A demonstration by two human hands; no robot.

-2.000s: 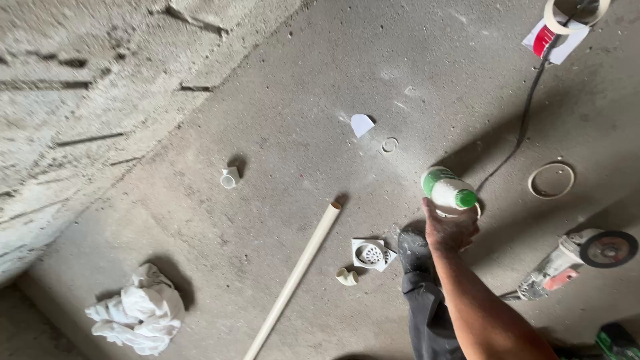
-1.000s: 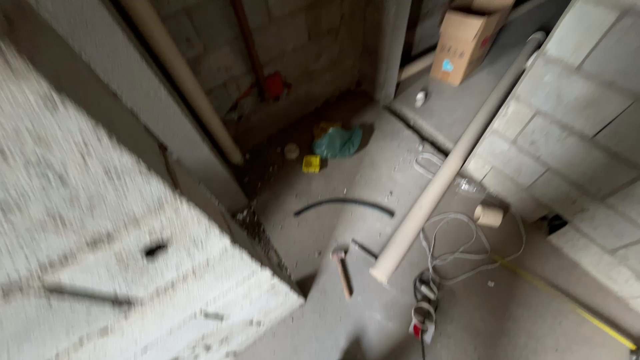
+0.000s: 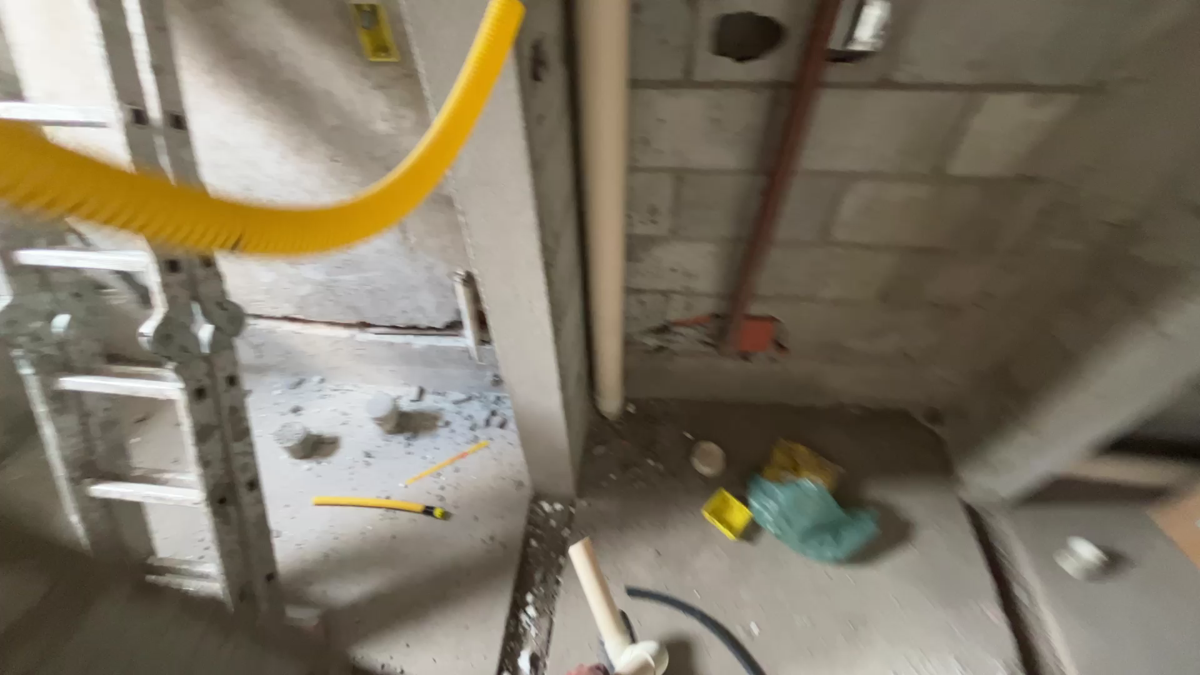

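At the bottom edge, a sliver of one of my hands (image 3: 589, 669) shows beside a short cream plastic pipe (image 3: 600, 595) with a pale rounded pipe fitting (image 3: 643, 658) at its lower end. Whether this is my left or my right hand cannot be told, and its grip is cut off by the frame. Just right of the pipe, a dark curved hose (image 3: 703, 619) lies on the concrete floor. Farther up are a yellow electrical box (image 3: 727, 514), a green plastic bag (image 3: 811, 520) and a round pale piece (image 3: 708, 458).
A folding ladder (image 3: 202, 394) stands at the left. Yellow corrugated conduit (image 3: 309, 225) hangs across the upper left. A tall beige pipe (image 3: 607, 206) runs beside the concrete column (image 3: 506, 253). Rubble, two short pipe stubs and a yellow conduit piece (image 3: 370, 504) are on the left floor.
The view has swung far, from the floor with the grinder to the block wall and ladder. The green and white bottle held two seconds ago is out of sight.
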